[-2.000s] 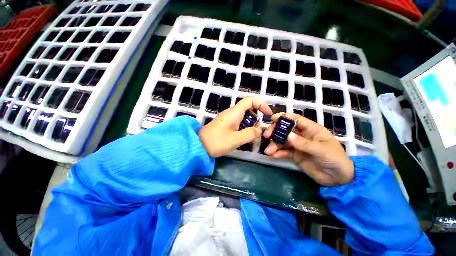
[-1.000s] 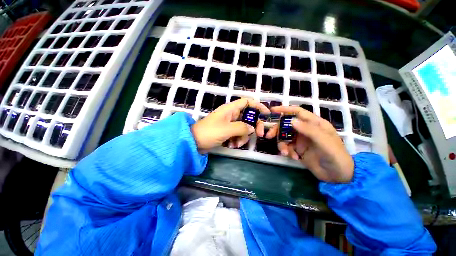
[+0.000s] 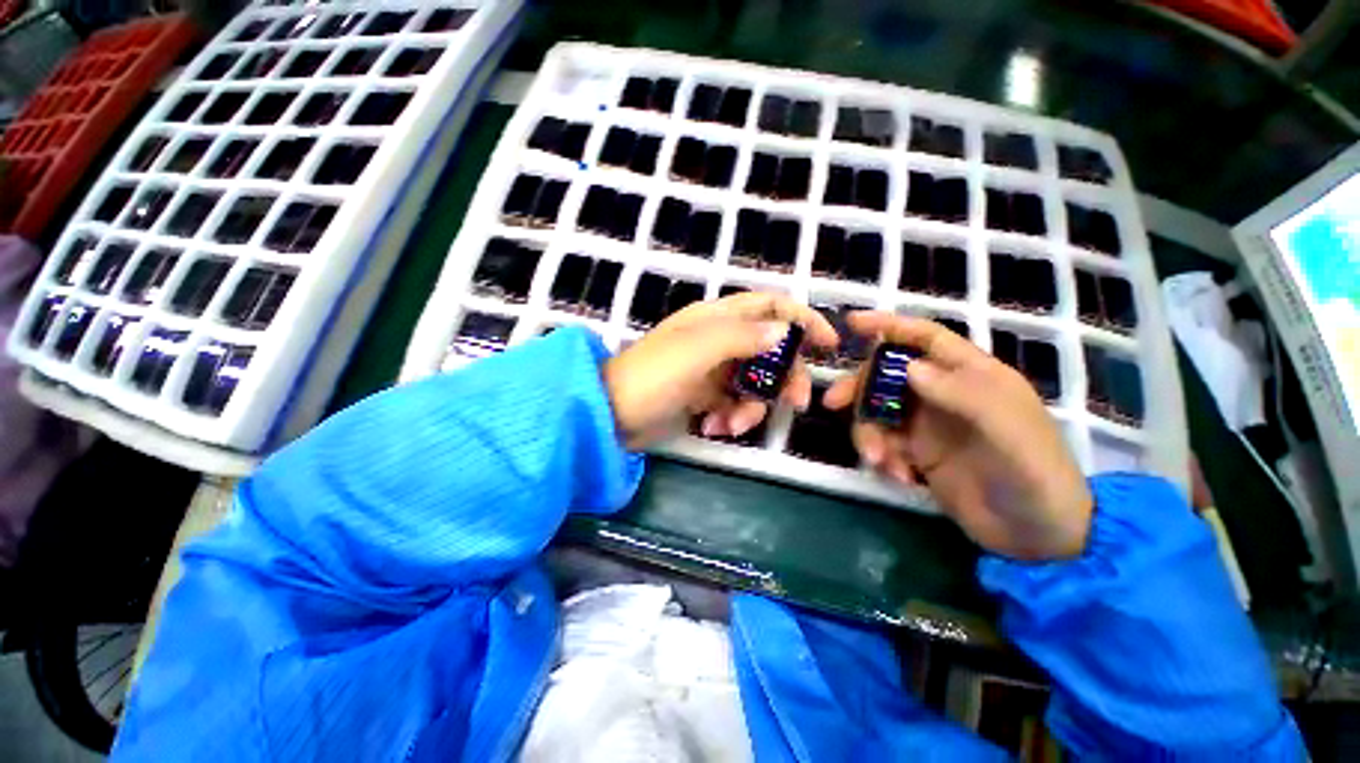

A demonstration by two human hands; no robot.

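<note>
My left hand (image 3: 701, 365) holds a dark smartwatch unit (image 3: 767, 367) with a lit screen showing white text and a small red spot. My right hand (image 3: 977, 425) holds a second smartwatch unit (image 3: 889, 385) with white-purple text and a small green and red spot. Both hands are bare and apart, above the lower middle of the white foam tray (image 3: 422, 331). Most tray pockets show two dark units. My hands hide some pockets below them.
A second foam tray stack (image 3: 284, 391) stands angled at left, with a red tray (image 3: 97, 97) behind it. At right are a tester with a bright display (image 3: 1332, 268) and a white cable or adapter (image 3: 1220, 346). A person's sleeve shows at the far left edge.
The units have moved slightly apart and tilted in my fingers. The left unit's screen now shows a red spot, and the right one a green spot. The view has shifted slightly, so the tester is more cut off.
</note>
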